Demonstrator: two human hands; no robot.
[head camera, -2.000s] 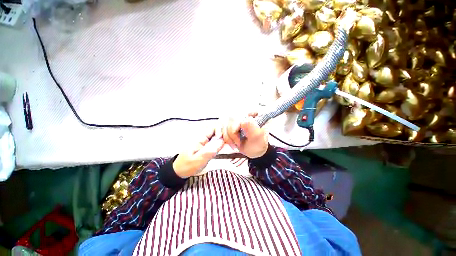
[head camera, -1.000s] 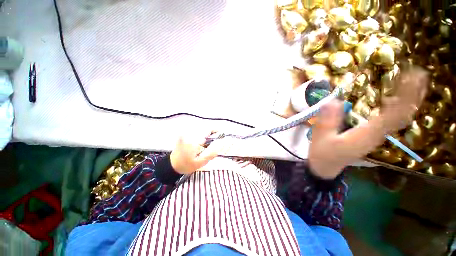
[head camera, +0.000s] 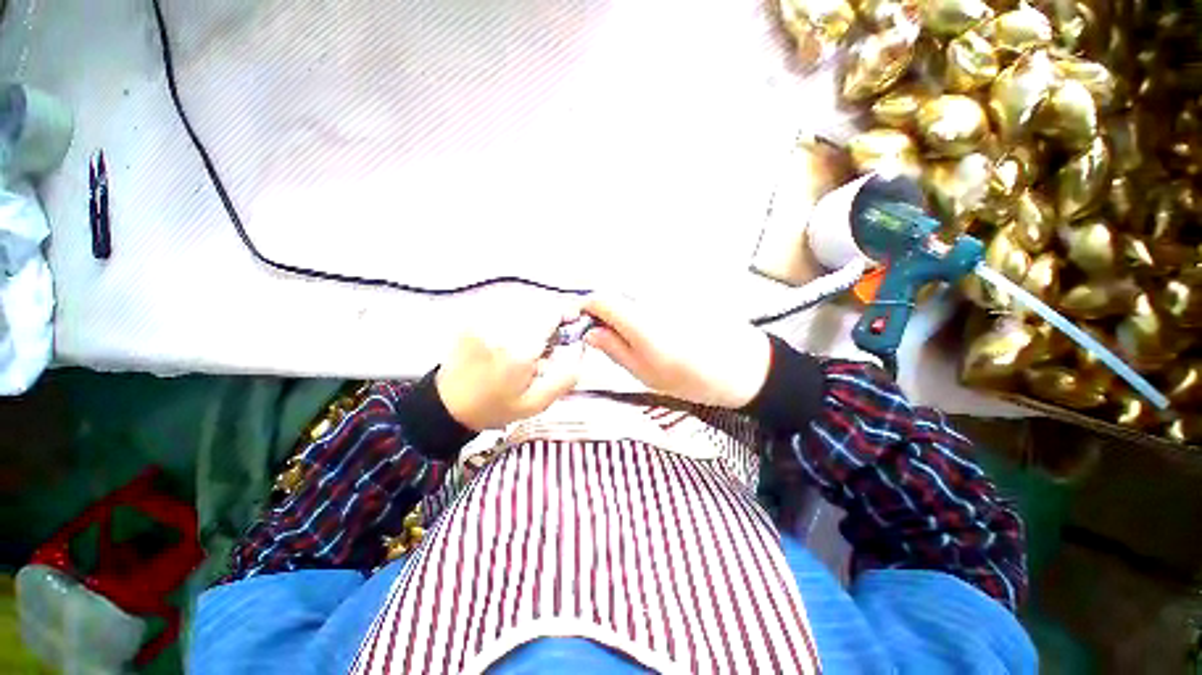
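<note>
My left hand (head camera: 501, 369) and my right hand (head camera: 686, 350) meet above my lap at the table's front edge. Their fingers close on a silver-grey wire bundle (head camera: 572, 330), of which a short piece shows between them. The bundle passes behind my right hand, comes out on its right side and runs toward the glue gun. Most of it is hidden by my right hand.
A teal glue gun (head camera: 892, 293) with a translucent glue stick (head camera: 1074, 332) lies beside a white round holder (head camera: 834, 224). Gold pieces (head camera: 952, 123) are heaped at right. A black cord (head camera: 356, 278) crosses the table. Black snips (head camera: 100, 211) lie at left.
My right hand has come back from its spread, blurred position over the glue gun to meet my left hand at the bundle. The glue gun shows again, and the view has shifted slightly.
</note>
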